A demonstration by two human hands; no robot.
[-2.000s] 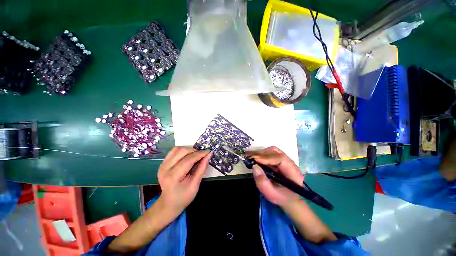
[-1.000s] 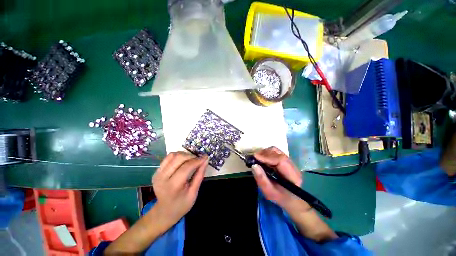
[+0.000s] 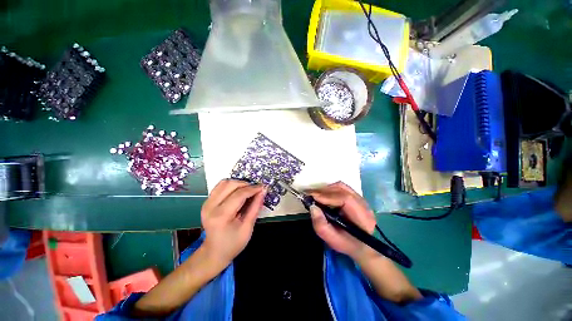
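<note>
A dark PCB panel (image 3: 266,164) with a grid of silvery spots lies turned at an angle on the cream-white work sheet (image 3: 326,150). My right hand (image 3: 342,216) holds the black soldering iron (image 3: 370,241) like a pen, its metal tip on the panel's lower part. My left hand (image 3: 232,210) is at the panel's lower left edge, thumb and fingers pinched close to the tip. A thin solder wire (image 3: 125,195) runs from the left across the bench to my left fingers. The fingertips hide what meets the tip.
A fume hood (image 3: 254,69) flares over the sheet. Behind right are a tip-cleaning tin (image 3: 364,100), yellow tray (image 3: 313,47) and blue soldering station (image 3: 464,141). At left are loose red-and-white components (image 3: 160,162), stacked panels (image 3: 70,84) and a solder reel (image 3: 22,177). A blue sleeve (image 3: 524,232) shows right.
Since one second ago, my left hand has moved slightly right and up, closer to the iron's tip. The tip has shifted slightly left on the panel. The view has shifted a little.
</note>
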